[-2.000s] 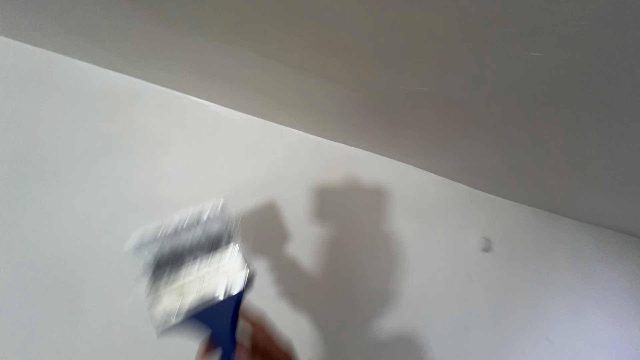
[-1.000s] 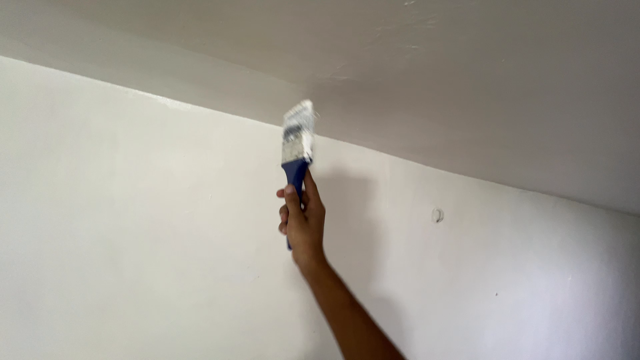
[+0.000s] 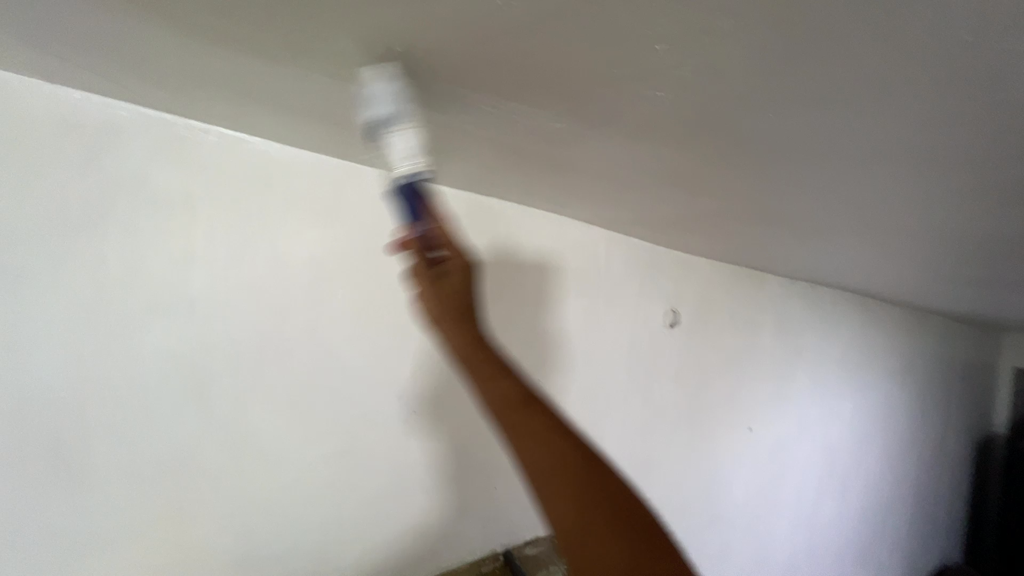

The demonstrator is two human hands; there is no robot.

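Observation:
My right hand is raised and closed around the blue handle of a flat paintbrush. White paint coats the bristles and the ferrule, and motion blurs them. The bristle end points up and lies against or just in front of the grey ceiling, above the line where it meets the white wall; whether it touches cannot be told. My forearm comes in from the lower right. My left hand is out of view.
A small round mark is on the wall right of my hand. At the bottom, behind my forearm, is a brownish surface with a dark strip. Something dark stands at the right edge, where the wall ends.
The paintbrush, low in front of the wall two seconds ago, went up to the wall's top edge and is now higher, over the ceiling. My right hand has kept hold of it.

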